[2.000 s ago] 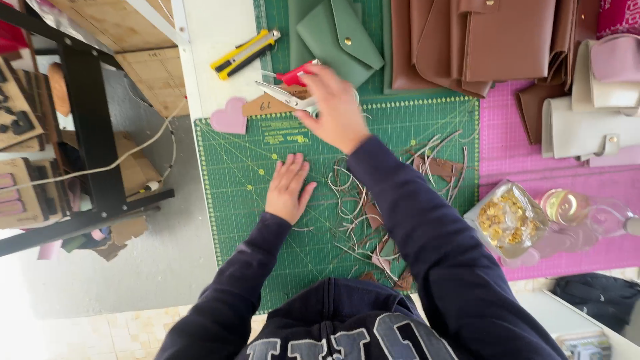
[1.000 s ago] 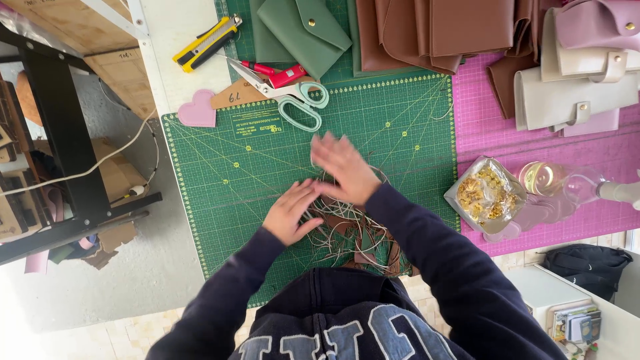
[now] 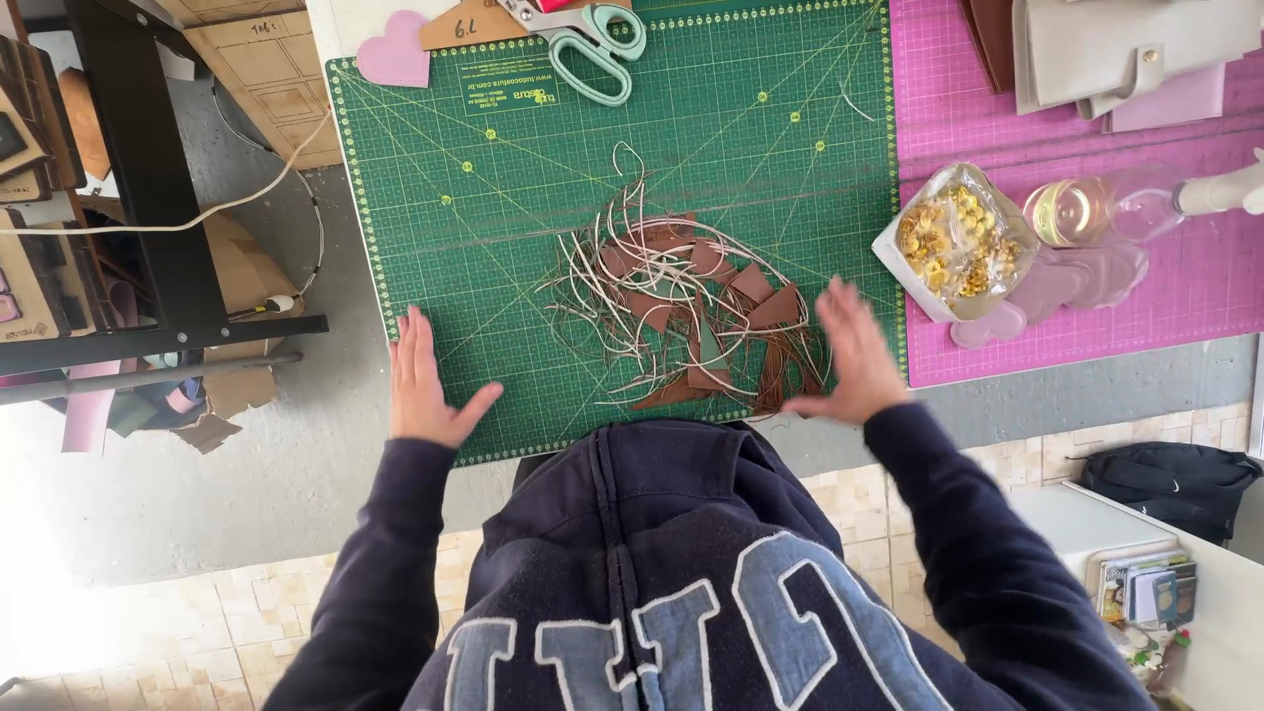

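A tangled pile of thin leather strips and brown scraps (image 3: 681,296) lies on the green cutting mat (image 3: 474,247), close to its near edge, with a small green scrap in it. Flat at the mat's left edge rests my left hand (image 3: 430,385), thumb apart from the fingers, holding nothing. My right hand (image 3: 849,355), slightly blurred, is just right of the pile with its fingers spread and empty. Scissors with mint handles (image 3: 592,59) lie at the top of the mat, beside a brown template (image 3: 474,28) and a pink heart-shaped piece (image 3: 395,51).
On the pink mat (image 3: 1086,336) to the right are a box of gold-coloured metal fittings (image 3: 953,242), a clear spray bottle (image 3: 1106,202) lying on its side, and light leather pouches (image 3: 1116,49). One loose strip (image 3: 855,103) lies at the upper right of the green mat. A black metal frame (image 3: 148,197) stands left.
My hands have moved apart, the left one to the mat's left edge, the right one to the right of the pile. The strips, scattered two seconds ago, are gathered together. The view has shifted.
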